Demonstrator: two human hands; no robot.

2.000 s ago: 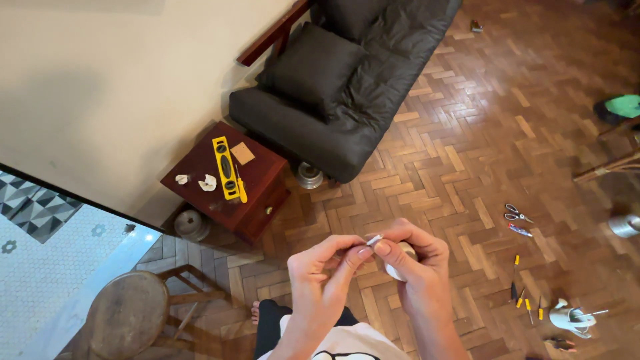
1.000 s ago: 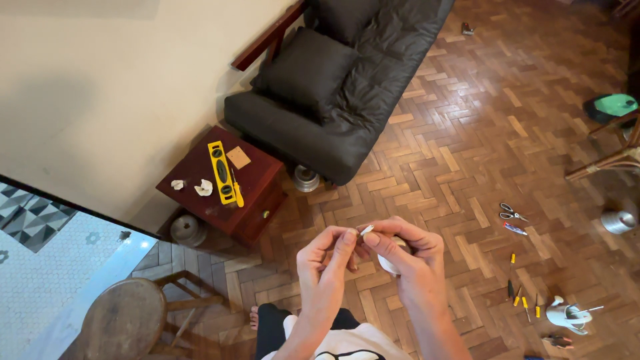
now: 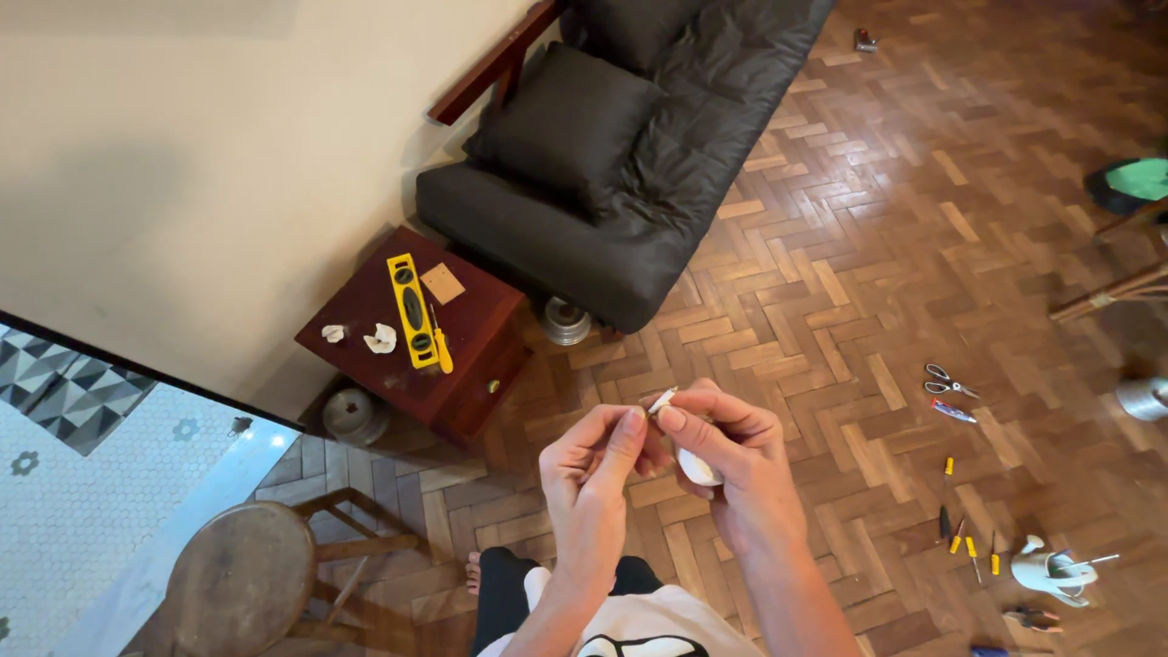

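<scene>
My right hand point(image 3: 739, 456) holds a round white object point(image 3: 699, 465), whose kind I cannot tell, in its lower fingers. Between its thumb and index finger it pinches a small white piece point(image 3: 663, 400) with a brass-coloured tip. My left hand point(image 3: 598, 479) meets it there, thumb and index fingertip closed at the small piece's lower end, where a tiny part is mostly hidden. On the dark red side table point(image 3: 465, 365) lie a yellow spirit level point(image 3: 413, 310), a yellow-handled screwdriver point(image 3: 443, 351), a tan square point(image 3: 443, 284) and crumpled white pieces point(image 3: 380, 338).
A black cushioned sofa point(image 3: 584, 219) stands beyond the table; a round wooden stool point(image 3: 242, 575) is at lower left. On the parquet at right lie scissors point(image 3: 949, 383), several yellow-handled screwdrivers point(image 3: 971, 552), pliers point(image 3: 1036, 620) and a pale watering can point(image 3: 1054, 575).
The small white piece has tilted in my right fingertips, and its brass-coloured tip now shows. Both hands stay close together.
</scene>
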